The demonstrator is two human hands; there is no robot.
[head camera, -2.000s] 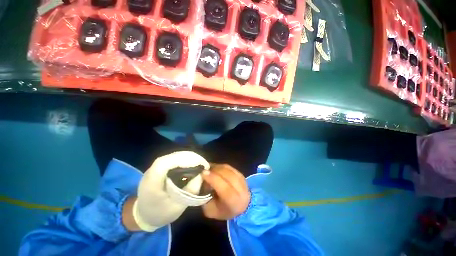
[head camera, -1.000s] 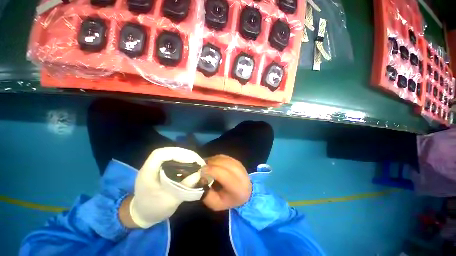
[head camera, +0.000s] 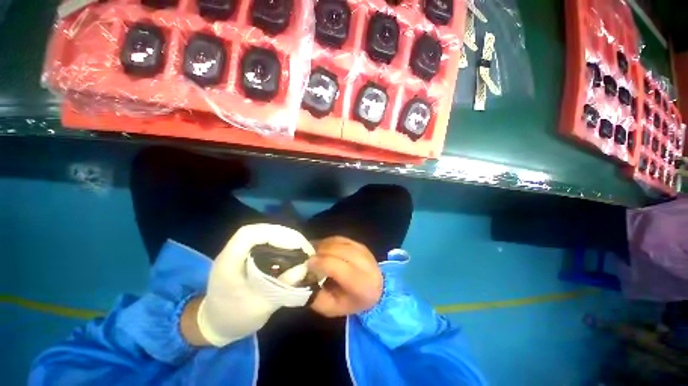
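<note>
My left hand (head camera: 238,286), in a cream glove, holds a black watch body (head camera: 277,260) above my lap. A pale strap (head camera: 277,290) curves below the body, along its near side. My bare right hand (head camera: 345,277) pinches at the right end of the watch and strap, with the fingertips close to the left thumb. A small dark part shows under the right fingertips; what exactly they grip is hidden.
A red-pink tray (head camera: 362,142) of black watch bodies, partly under clear film, lies on the green bench (head camera: 498,143). Pale loose straps (head camera: 483,71) lie on a clear bag to its right. More trays (head camera: 577,113) stand farther right. A person's purple sleeve (head camera: 660,249) shows at right.
The hands have shifted slightly up since the first frame, and the right fingers have changed their hold at the strap's right end. A dark piece now shows there. The watch stays in my left hand.
</note>
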